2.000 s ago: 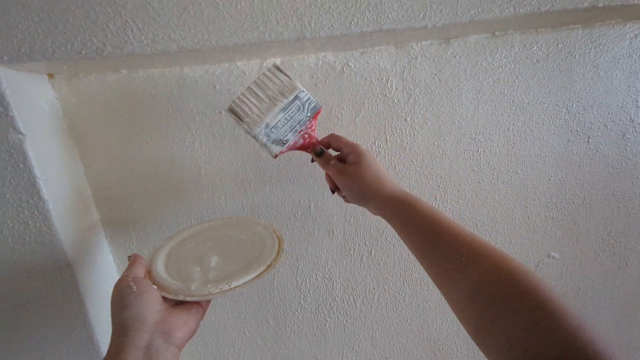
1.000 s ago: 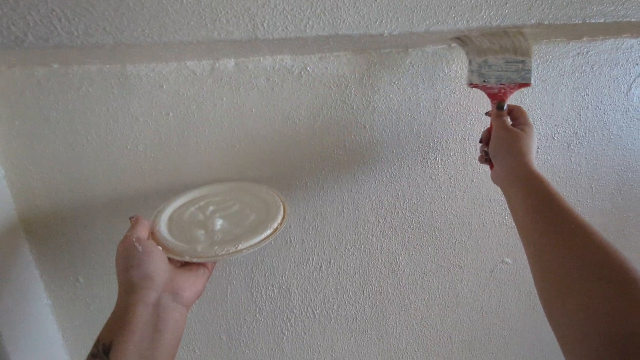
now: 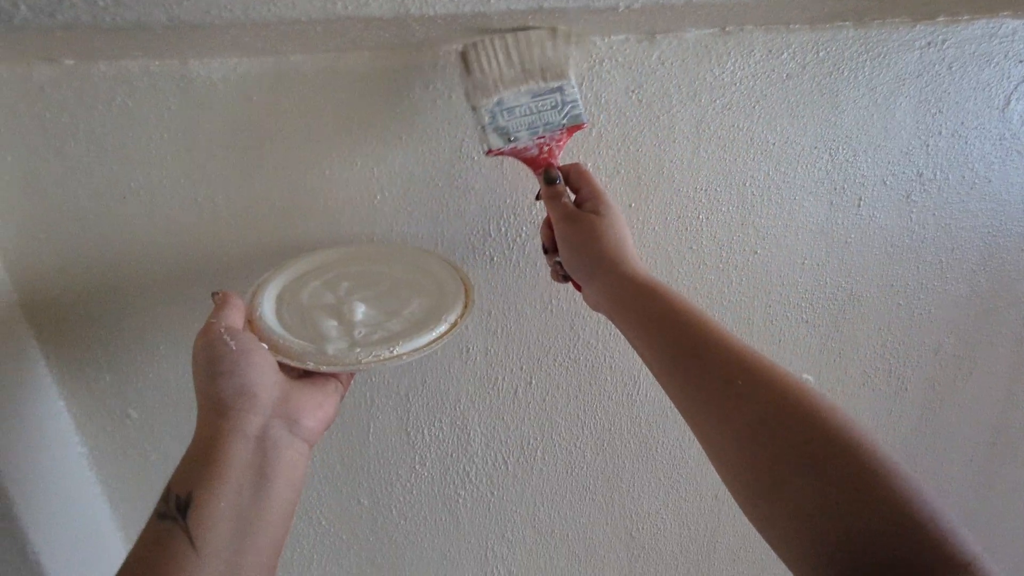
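Note:
My right hand (image 3: 588,232) grips the red handle of a wide flat paintbrush (image 3: 528,96) at the upper middle. The brush points upward with a slight lean to the left, its pale bristles at the top edge of the textured wall (image 3: 720,200). Dried paint coats its metal ferrule. Lower and to the left, my left hand (image 3: 256,384) supports a round, shallow lid or plate (image 3: 368,304) from below, thumb at its left rim. White wet paint lies on the lid, and its rim is stained brown. Flecks of paint show on my left thumb.
A ledge or beam (image 3: 240,40) runs across the top, just above the wall. At the lower left a pale vertical edge or column (image 3: 48,448) borders the wall. A small raised spot shows beside my right forearm.
The brush first went right to the wall's top edge, and has since moved back left along it, still in my right hand. My left hand has kept its hold on the lid.

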